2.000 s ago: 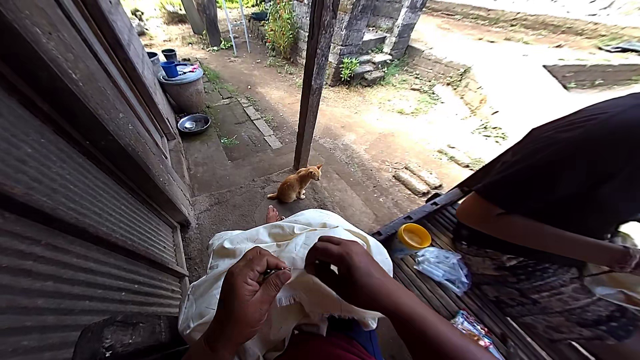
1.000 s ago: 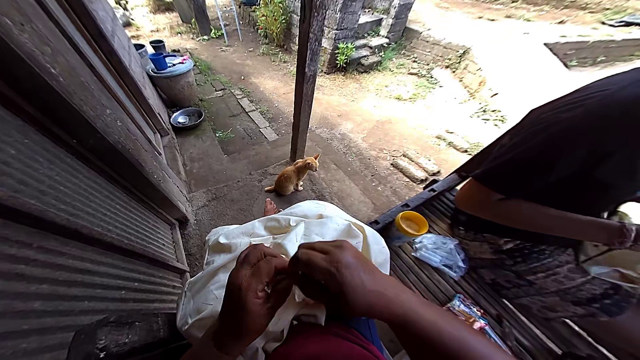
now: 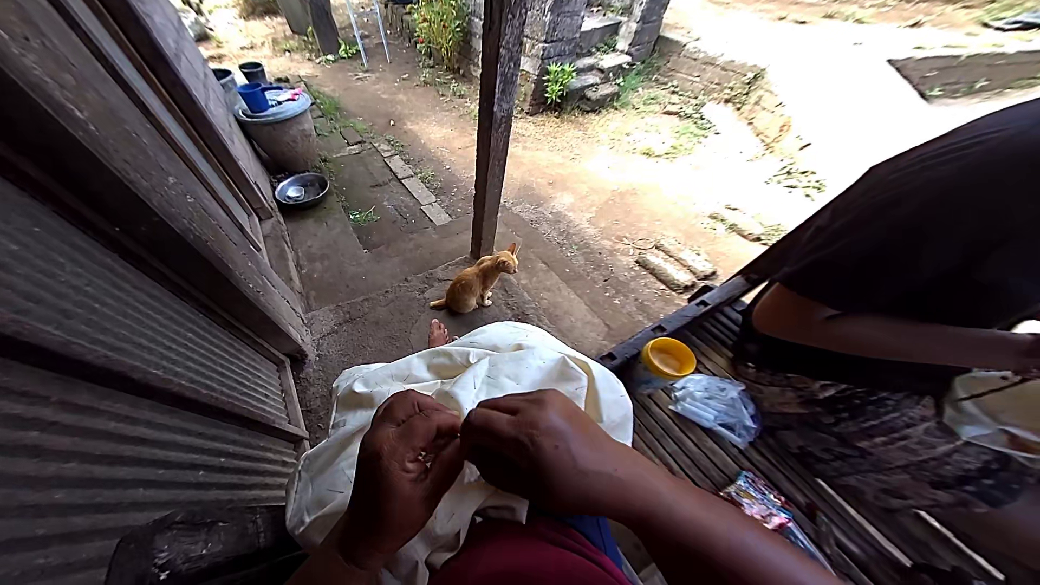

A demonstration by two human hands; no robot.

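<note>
A cream cloth (image 3: 520,349) with short thin dark marks lies across my lap. Above it, my left hand (image 3: 410,467) is curled, with tiny pale bits showing in its palm. My right hand (image 3: 540,443) meets it at the fingertips, its fingers bent and pinched together. Whatever is between the fingertips is too small or hidden to tell. To the right on a slatted bamboo bench (image 3: 674,431) stand a yellow-rimmed plastic tub (image 3: 668,357) and a clear plastic bag (image 3: 715,406) with pale contents.
A person in a dark shirt (image 3: 934,227) sits at the right, close to the bench. An orange cat (image 3: 475,283) sits by a wooden post (image 3: 494,130) beyond my foot. A corrugated wall (image 3: 146,325) runs along the left. A colourful packet (image 3: 760,500) lies on the bench.
My hands, a little apart two seconds ago, are together at the fingertips. The cat's head has turned slightly.
</note>
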